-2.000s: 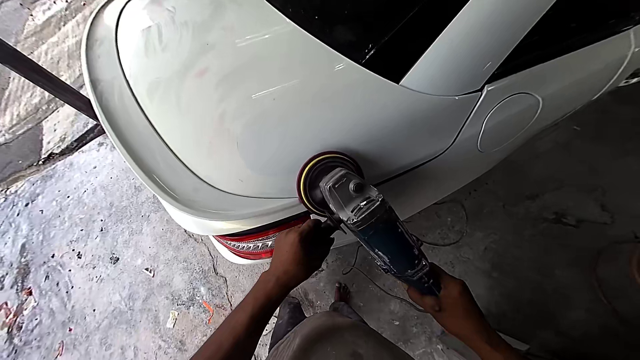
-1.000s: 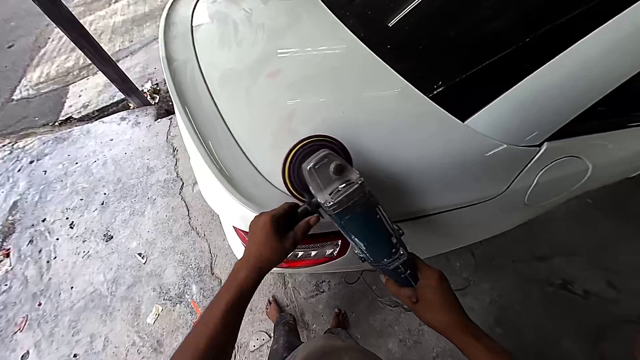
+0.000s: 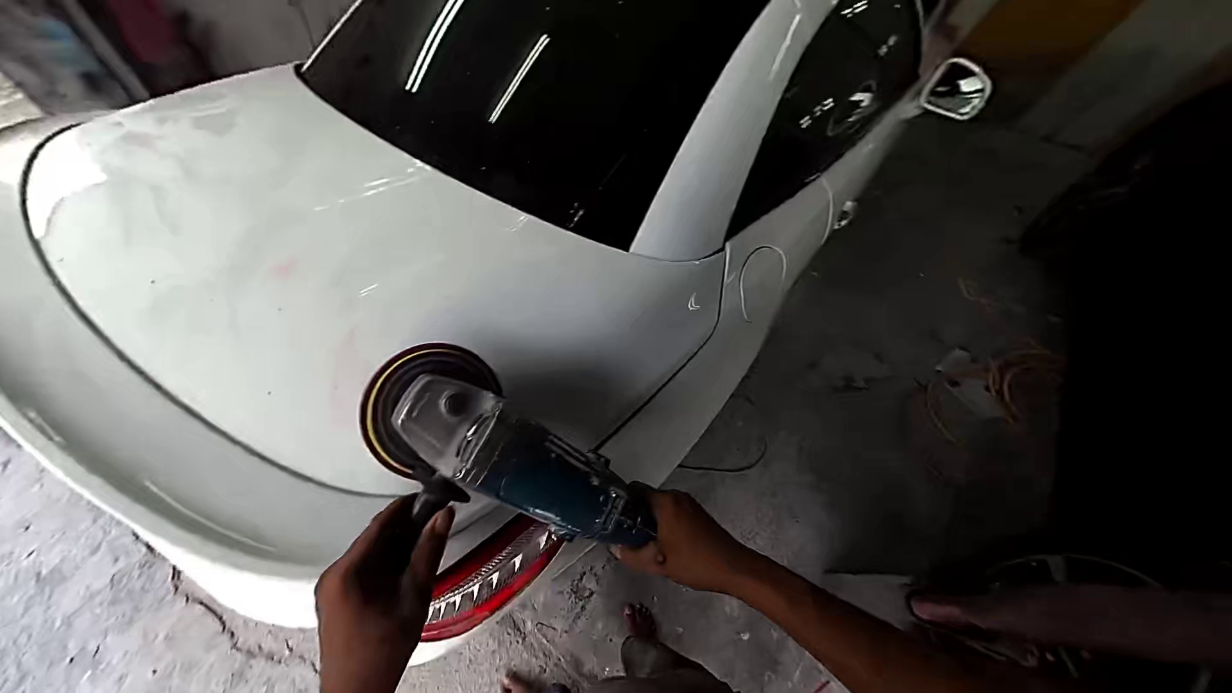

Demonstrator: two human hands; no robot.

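Note:
A blue power polisher [image 3: 549, 481] with a grey metal head lies across the rear corner of a white car. Its round pad [image 3: 385, 409], dark with a yellow ring, rests on the white trunk lid [image 3: 241, 289]. My left hand [image 3: 380, 577] holds the black side handle [image 3: 438, 496] near the head. Around the rear end of the tool's body my right hand [image 3: 679, 539] is closed. Just below the tool is the red and clear tail light [image 3: 496, 577]. The pad's underside is hidden.
Beyond the trunk is the dark rear window [image 3: 558, 115]. A thin cable [image 3: 731, 469] runs on the concrete floor beside the car, and an orange coiled cord [image 3: 1025, 385] lies further right. At the lower right another person's bare limb [image 3: 1059, 616] reaches into view.
The view has swung toward the car's front and side, bringing in the side mirror and coiled cord. Both hands still hold the polisher, its pad still at the trunk lid.

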